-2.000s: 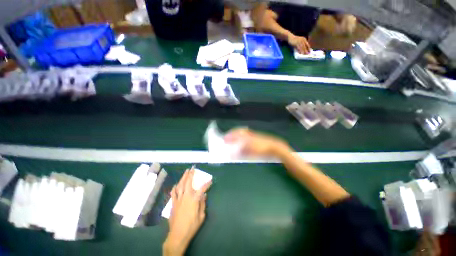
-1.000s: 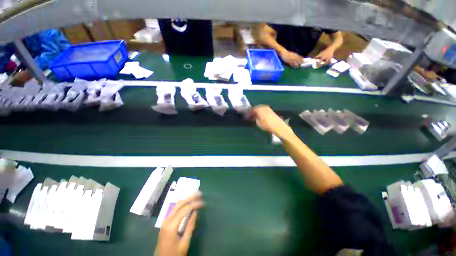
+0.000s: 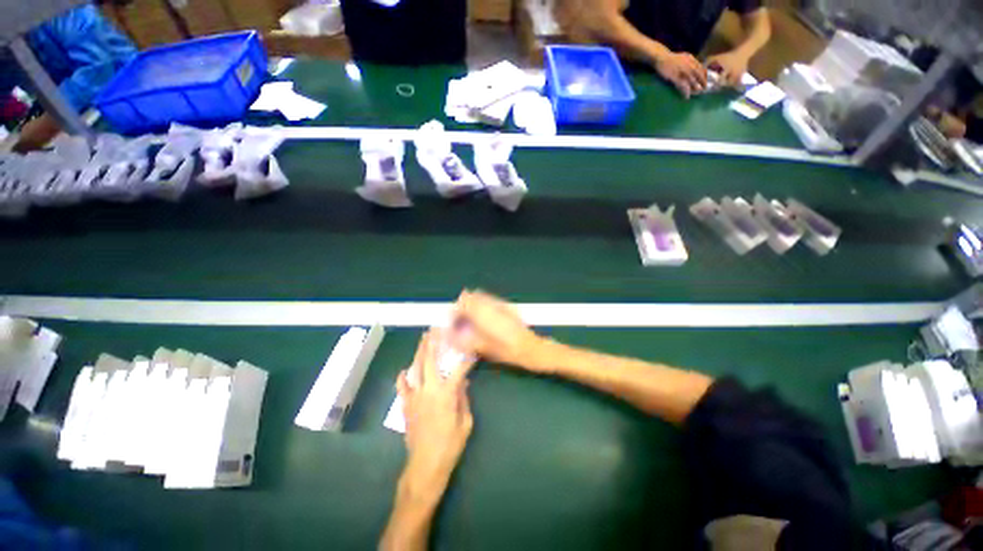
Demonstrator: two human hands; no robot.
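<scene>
My left hand [image 3: 434,404] lies over a white unit box [image 3: 397,413] on the green worktop and grips it; only parts of the box show. My right hand [image 3: 487,326] is at the upper end of the box, with something whitish and blurred at its fingers, likely a bagged product [image 3: 451,347]. Its outline is mostly hidden. Another unit box [image 3: 340,379] lies just left of my left hand. Grouped cartons [image 3: 162,420] stand side by side further left.
Bagged products [image 3: 442,167] lie on the belt's far side. Cartons [image 3: 765,223] lie on the belt at right, one separate [image 3: 658,237]. More grouped cartons [image 3: 905,414] stand right. Blue bins [image 3: 183,84], [image 3: 587,86] and a person's hands [image 3: 706,73] are across the belt.
My right hand has come back from the belt to beside my left hand. One bagged product fewer stands in the middle row. A separate carton now lies on the belt at right.
</scene>
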